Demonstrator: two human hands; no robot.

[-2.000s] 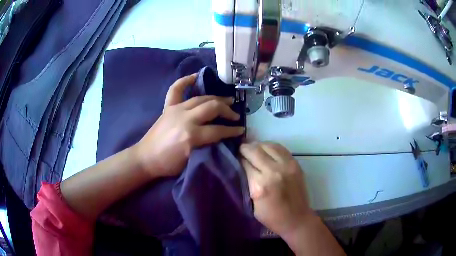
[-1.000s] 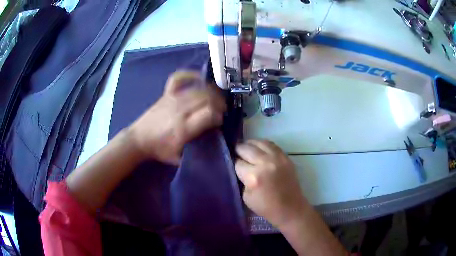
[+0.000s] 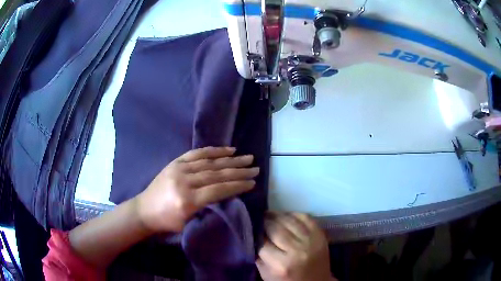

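Observation:
A dark purple garment panel (image 3: 154, 104) lies on the white table, with a folded purple band (image 3: 215, 112) and a nearly black layer (image 3: 254, 131) running toward me from under the presser foot (image 3: 267, 81). My left hand (image 3: 192, 184) lies flat on the cloth, palm down, fingers pointing right, well in front of the foot. My right hand (image 3: 291, 247) is at the table's front edge with curled fingers on the right edge of the dark cloth. The fingertips' grip is partly hidden. The cloth bunches below my left hand.
The sewing machine (image 3: 362, 49) arches across the upper right. Stacked cut pieces (image 3: 41, 126) lie at the left. Blue-handled snips (image 3: 465, 167) and a thread end (image 3: 416, 198) lie at the right. A measuring tape strip (image 3: 384, 220) follows the table's front edge.
My left hand has moved from beside the foot toward me and flattened on the cloth. My right hand has moved down to the table edge. The band beside the foot now lies uncovered.

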